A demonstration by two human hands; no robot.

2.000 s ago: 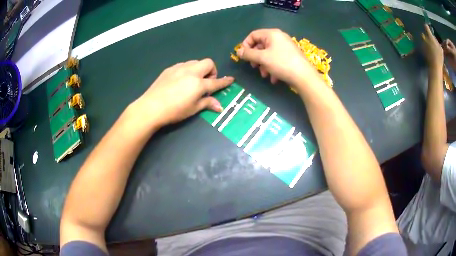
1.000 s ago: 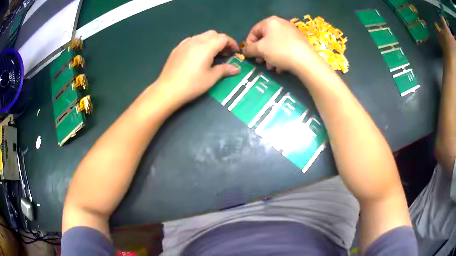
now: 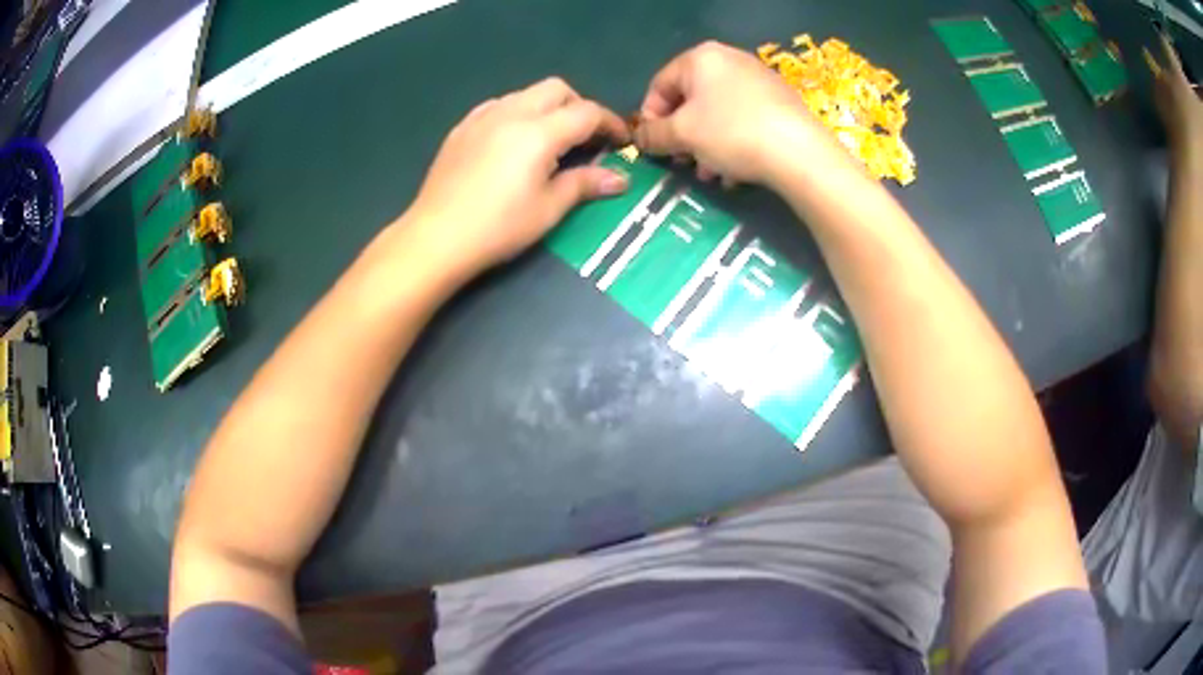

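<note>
A green board strip (image 3: pixel 697 270) lies slanted on the dark green mat in front of me, with glare on its lower right boards. A small orange flex cable (image 3: pixel 629 152) sits at the strip's upper left end, partly hidden by my fingers. My right hand (image 3: pixel 719 116) pinches it with thumb and index finger from the far side. My left hand (image 3: pixel 528 165) rests at the same end, its thumb on the board and its index fingertip close to the cable. A loose pile of orange flex cables (image 3: pixel 851 103) lies just beyond my right hand.
Stacked strips with orange tabs (image 3: pixel 178 270) lie at left, near a round fan (image 3: pixel 24 218) and cables. A bare strip (image 3: pixel 1022 125) lies right of the pile. Farther right are another strip (image 3: pixel 1079 50) and another person's arm (image 3: pixel 1178 264). A pale sheet (image 3: pixel 139 86) is at upper left.
My right hand has brought the flex cable from near the pile to the strip's end. My left hand has moved up to meet it. The view has shifted slightly.
</note>
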